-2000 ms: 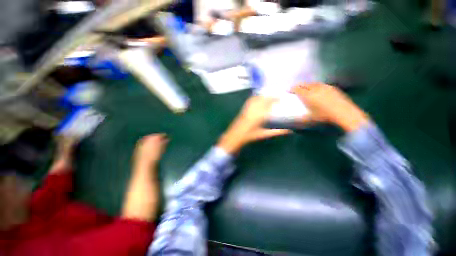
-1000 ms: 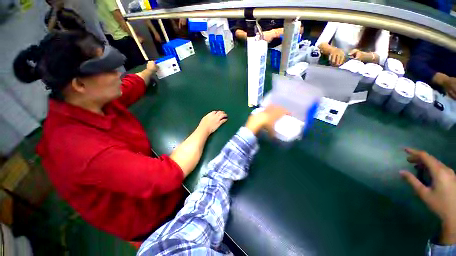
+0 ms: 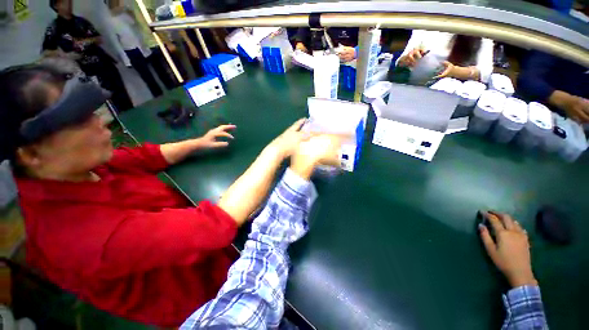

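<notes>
An open retail box (image 3: 359,143), white with a blue side and a raised lid flap, stands on the table at centre. My left hand (image 3: 316,153) is blurred at the box's near left side; its fingers overlap the box and their grip cannot be told. The hand of the person in red reaches to the same spot from the left, partly behind mine. My right hand (image 3: 507,243) rests low over the table at the right, thumb and index apart. A small dark piece (image 3: 480,218) shows at its fingertips; whether it is held is unclear.
A second open box (image 3: 409,140) stands right of the first. White-topped grey units (image 3: 515,111) stand in a row at the far right. A dark puck (image 3: 553,225) lies right of my right hand. A white power strip (image 3: 326,77) stands behind. A pale rail (image 3: 258,20) crosses above.
The blue-sided box and my left hand have moved left. The neighbour's hand has come to the box. My right hand has moved left and lower over the table.
</notes>
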